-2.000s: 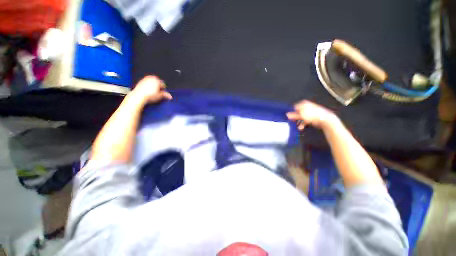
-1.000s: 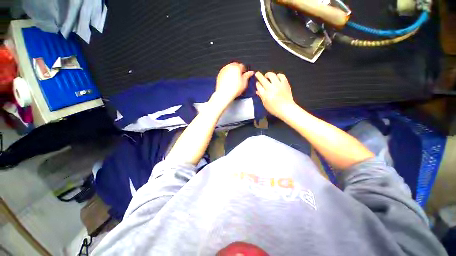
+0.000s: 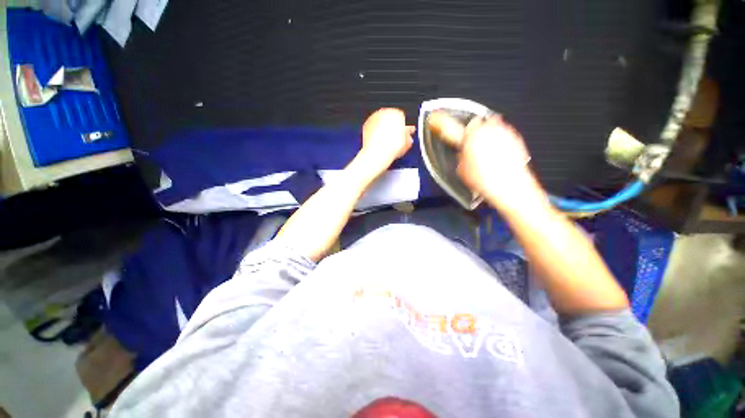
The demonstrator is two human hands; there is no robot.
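Note:
A navy blue garment piece with pale grey-white inner parts lies along the near edge of the black ironing table. My left hand holds the cloth near its right end, fingers closed. My right hand is shut on the tan handle of the steam iron and is slightly blurred. The iron's pale-rimmed plate is at the right end of the cloth, beside my left hand. Whether the plate touches the cloth cannot be told.
A blue-topped case with paper scraps stands at the left. Pale pieces hang at the far left. A blue hose runs right from the iron. A crumpled navy heap is below the near edge, and a blue basket is low right.
My right hand has left the cloth and taken hold of the iron, which has come nearer, to the cloth's right end. My left hand stays on the cloth.

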